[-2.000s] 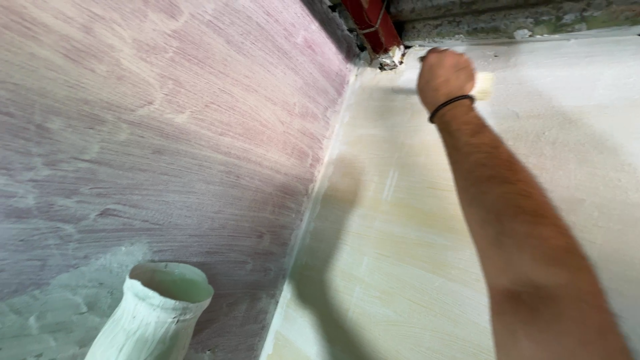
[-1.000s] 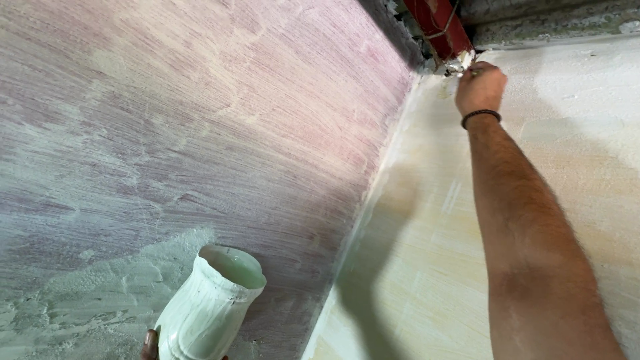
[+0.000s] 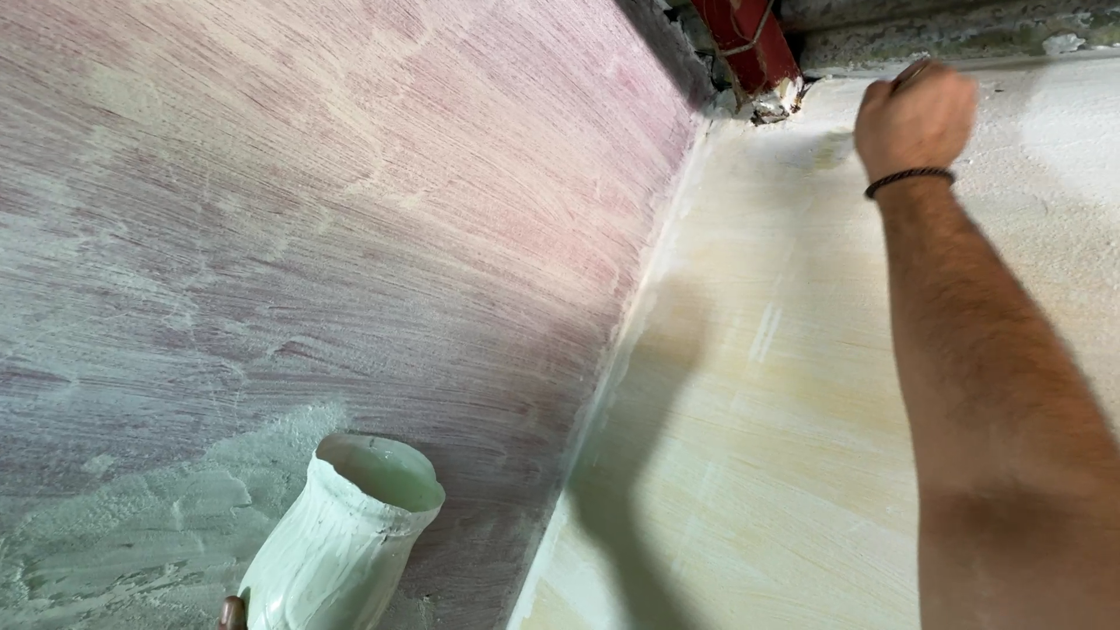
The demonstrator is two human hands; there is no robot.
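Note:
My right hand point(image 3: 917, 118) is raised at the top right, its fingers curled in a fist against the upper edge of the white-coated wall point(image 3: 787, 367). What it grips is mostly hidden behind the hand; a bit of a dark handle seems to show at the top. A dark braided band circles the wrist. At the lower left stands a paint-smeared plastic container point(image 3: 337, 542), tilted, with its cut mouth up and pale liquid inside. Only a fingertip of my left hand point(image 3: 232, 612) shows, at the container's lower left side.
A reddish, streakily coated wall point(image 3: 350, 219) fills the left and meets the white one in a corner. A red metal beam point(image 3: 754, 44) with wire around it comes down near the top of the corner. Rough corrugated sheeting point(image 3: 945, 31) runs along the top right.
My right hand was close against the beam's end a second ago and is now to the right of it. My left hand still holds the container low on the left.

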